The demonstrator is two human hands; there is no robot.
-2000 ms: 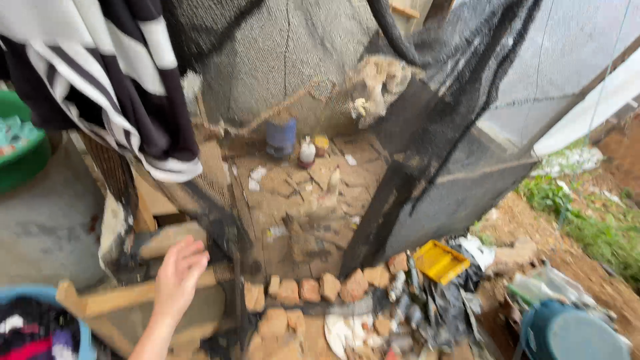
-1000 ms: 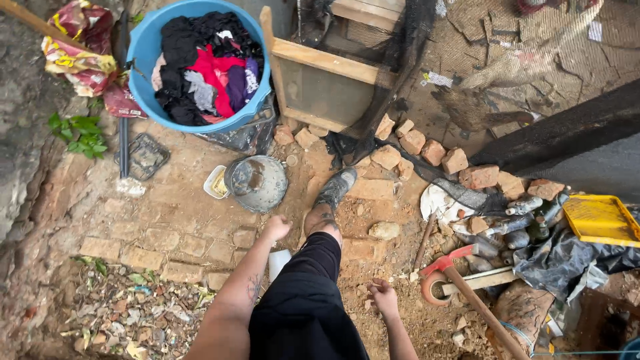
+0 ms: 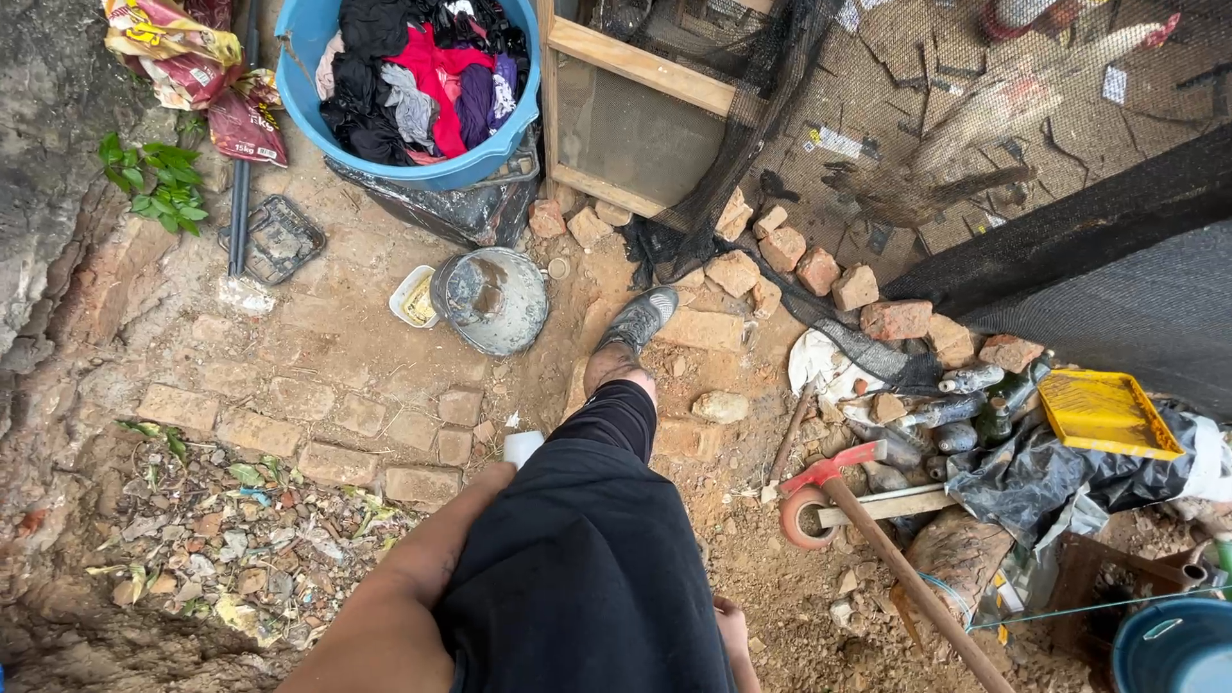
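My left hand (image 3: pixel 497 477) is mostly hidden beside my dark-clothed thigh, next to a white object (image 3: pixel 523 448) that may be a cup; its fingers and grip are hidden. My right hand (image 3: pixel 731 624) shows only partly at the other side of the dark garment, over bare soil, its fingers not clear. My shoe (image 3: pixel 639 318) stands on the brick and dirt ground. Ahead and left of it lies a grey-stained bucket (image 3: pixel 493 300), its open mouth toward me, touching a small white tub (image 3: pixel 416 296) with yellowish contents.
A blue basin (image 3: pixel 409 173) of clothes sits by a wooden frame (image 3: pixel 640 67). Loose bricks (image 3: pixel 895 320) edge a mesh pen with a bird (image 3: pixel 1001 101). At right lie a red-headed tool with a wooden handle (image 3: pixel 900 568), bottles, black plastic and a yellow paint tray (image 3: pixel 1107 412). Rubble lies at lower left.
The view has swung from the mesh enclosure down to the ground. Since one second ago, my left hand has drawn back beside my thigh, and my right hand is less visible.
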